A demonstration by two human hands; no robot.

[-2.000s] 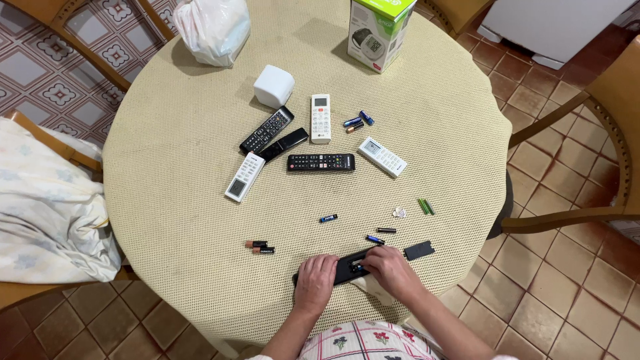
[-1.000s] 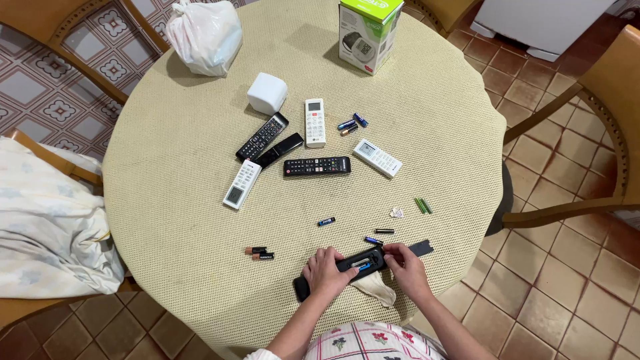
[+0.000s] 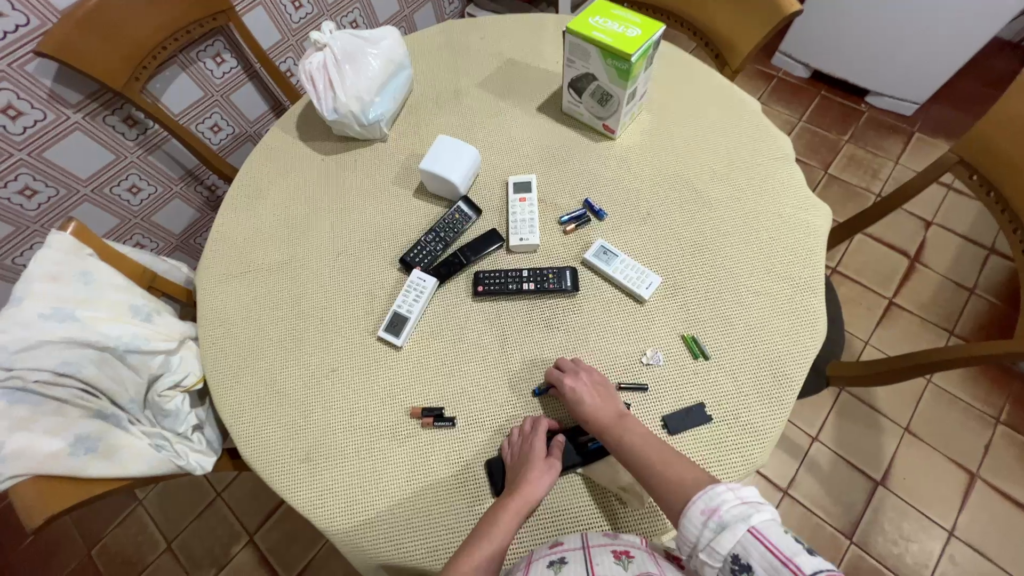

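My left hand (image 3: 531, 454) rests on a black remote control (image 3: 574, 453), which lies at the table's near edge with its battery compartment facing up, partly hidden by my right arm. My right hand (image 3: 582, 390) has its fingertips on a blue battery (image 3: 542, 390) beyond the remote. A black battery (image 3: 632, 387) lies just right of that hand. Farther right is a dark battery cover (image 3: 686, 418). Two copper-and-black batteries (image 3: 433, 417) are to the left of my left hand. Two green batteries (image 3: 695, 346) lie near a crumpled white scrap (image 3: 652, 358).
Several other remotes, among them a black one (image 3: 525, 282) and a white one (image 3: 523, 213), lie mid-table beside loose batteries (image 3: 583, 215). Farther back stand a white rounded block (image 3: 450, 166), a tied plastic bag (image 3: 358, 80) and a blood pressure monitor box (image 3: 611, 67). Chairs surround the table.
My right hand has moved from the remote's right end, away from my body and leftward, to the blue battery. My left hand stays on the remote.
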